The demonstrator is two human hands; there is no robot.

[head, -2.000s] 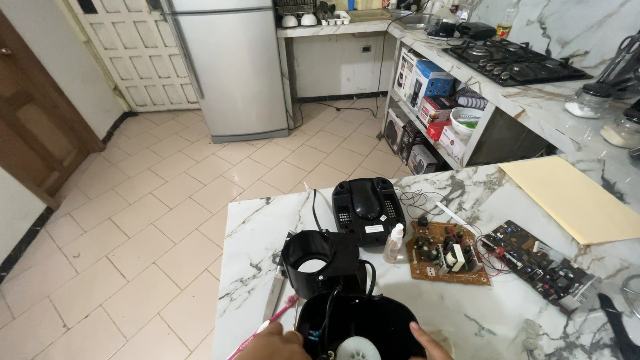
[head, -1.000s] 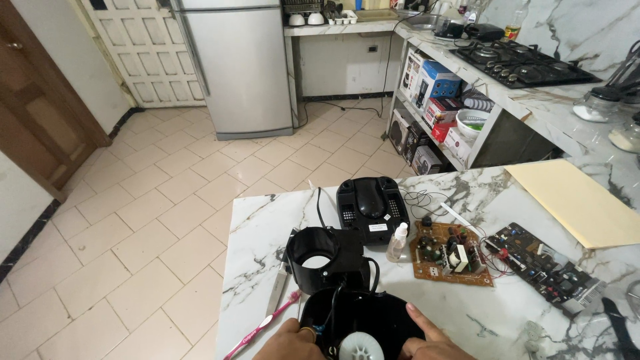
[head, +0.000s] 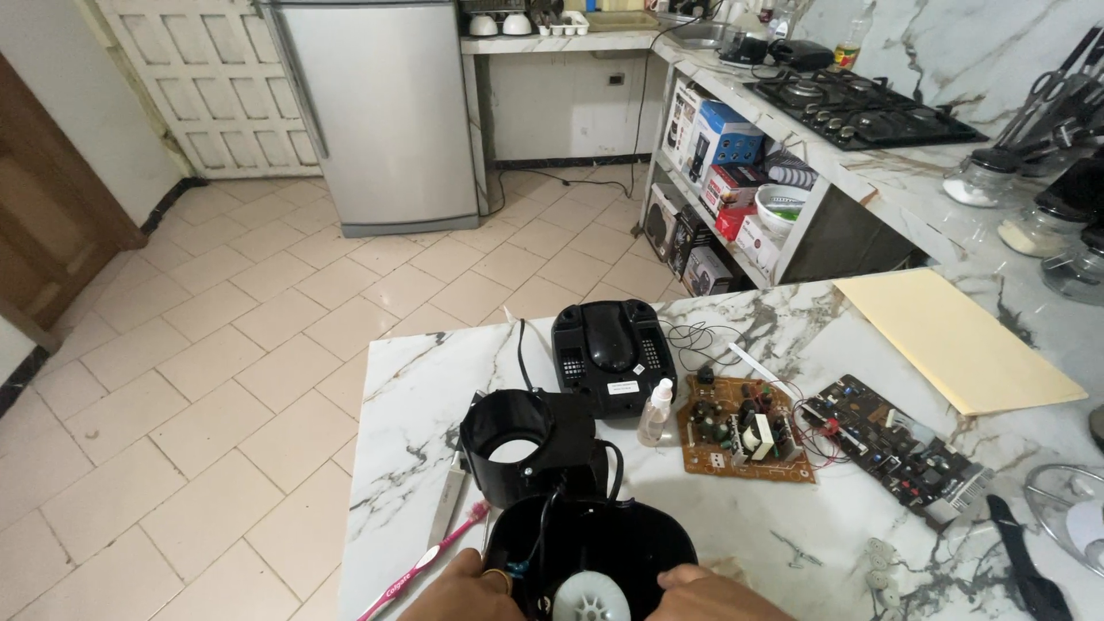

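A black plastic appliance housing [head: 604,535] sits at the bottom centre, with wires and a white round plastic part [head: 591,597] inside. My left hand [head: 470,591] grips its left wall and wears a ring. My right hand [head: 707,593] holds the right wall. Behind the housing, a black ring-shaped plastic part [head: 509,431] is joined to it by a dark cable. A pink and white toothbrush [head: 423,561] lies left of my left hand, beside a grey flat tool [head: 447,500]. Beyond are a black plastic base [head: 611,354] and a small clear spray bottle [head: 655,418].
Right of the bottle lie a brown circuit board [head: 746,431] and a darker one [head: 897,448], joined by thin wires. A cream folder [head: 957,336], a black-handled utensil [head: 1026,561] and small gears [head: 880,561] lie on the marble table [head: 397,388]. A stove [head: 862,108] stands behind.
The toothbrush, against my left hand two seconds ago, now lies on the table beside it. My left hand has moved onto the housing's left wall.
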